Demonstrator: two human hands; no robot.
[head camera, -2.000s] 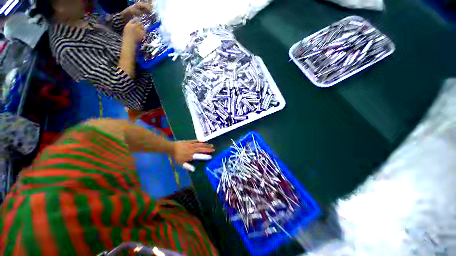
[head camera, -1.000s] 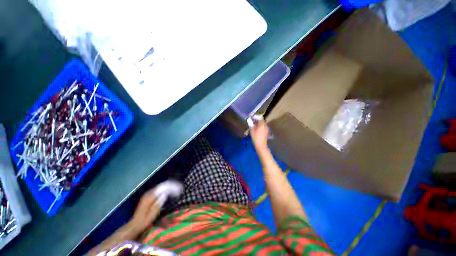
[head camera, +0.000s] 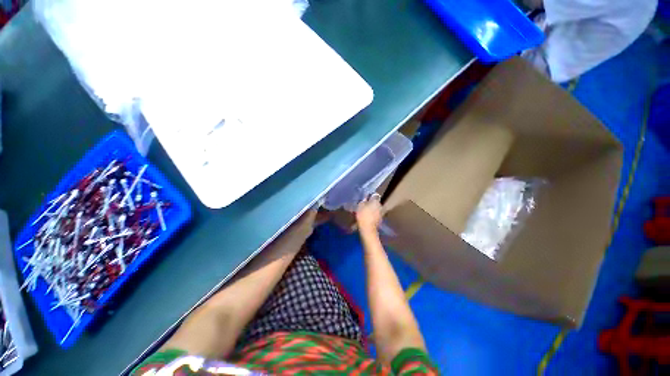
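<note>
A pale grey, translucent tray (head camera: 358, 178) sits low beside the bench's front edge, seemingly in or over a brown box. My right hand (head camera: 369, 214) grips its near rim. My left hand (head camera: 314, 219) reaches to the tray's left end; its fingers are hidden at the bench edge, so its hold cannot be told. Another pale rim shows at the tray's right side, perhaps a second tray.
The bench (head camera: 253, 224) carries a large white tray (head camera: 220, 192) with a few small pieces, a blue tray (head camera: 173, 213) heaped with thin-stemmed inserts, and another blue tray (head camera: 488, 33). An open cardboard box (head camera: 558, 250) holding a clear bag (head camera: 496, 217) stands at right.
My view has swung from the heaped trays to the bench's front edge. Since one second ago, my left hand has moved forward to the pale tray. My right hand stays at its rim.
</note>
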